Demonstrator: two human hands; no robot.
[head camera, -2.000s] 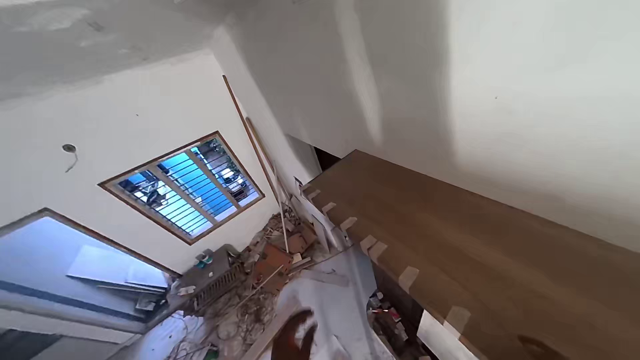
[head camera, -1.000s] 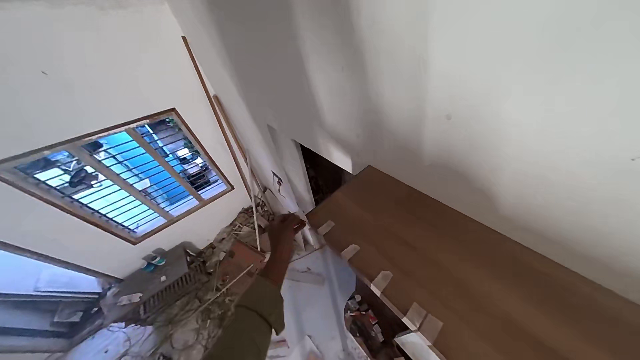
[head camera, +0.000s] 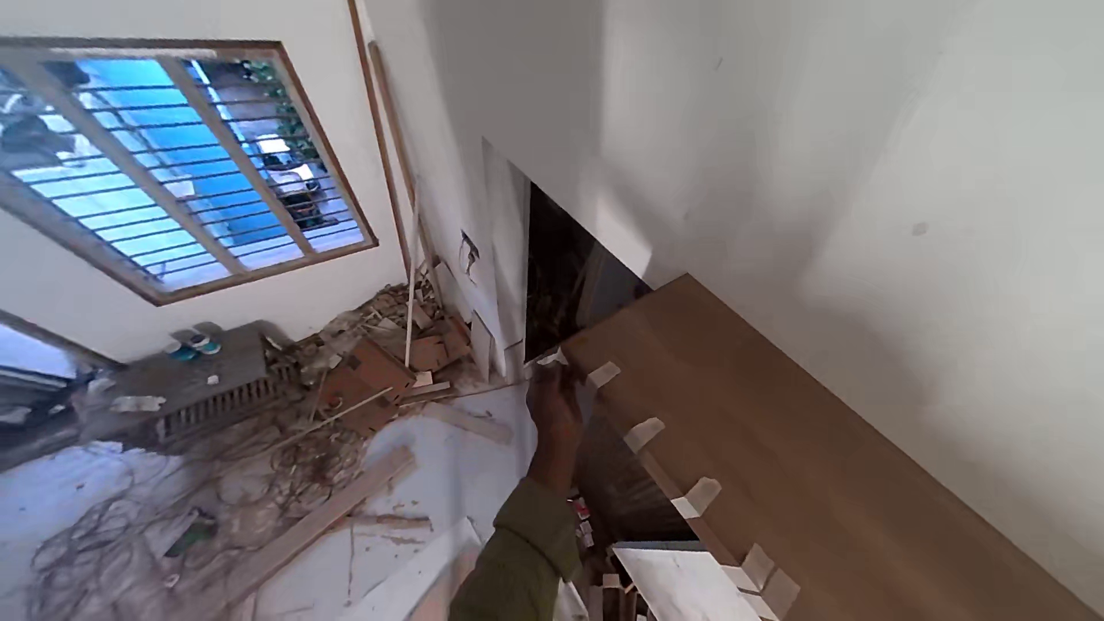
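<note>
A long brown wooden board (head camera: 776, 414) runs from the middle toward the lower right, against the wall. Short pale strips, which look like masking tape (head camera: 645, 434), are folded over its near edge at intervals. My left hand (head camera: 555, 410), in an olive sleeve, reaches up to the board's far left corner. Its curled fingers are at a small whitish strip (head camera: 550, 356) there; whether they grip the strip or only touch it cannot be told. My right hand is out of view.
Wood scraps and debris (head camera: 362, 379) lie on the floor by a barred window (head camera: 190, 172). A low dusty table (head camera: 207, 371) stands below it. A loose plank (head camera: 319, 526) lies on the pale floor. Behind the board's left end is a dark doorway (head camera: 561, 267). Long strips of wood (head camera: 392, 147) lean in the corner.
My left hand has come up from the bottom edge of the view to the board's far left corner, and stays there. The view has moved closer to that corner.
</note>
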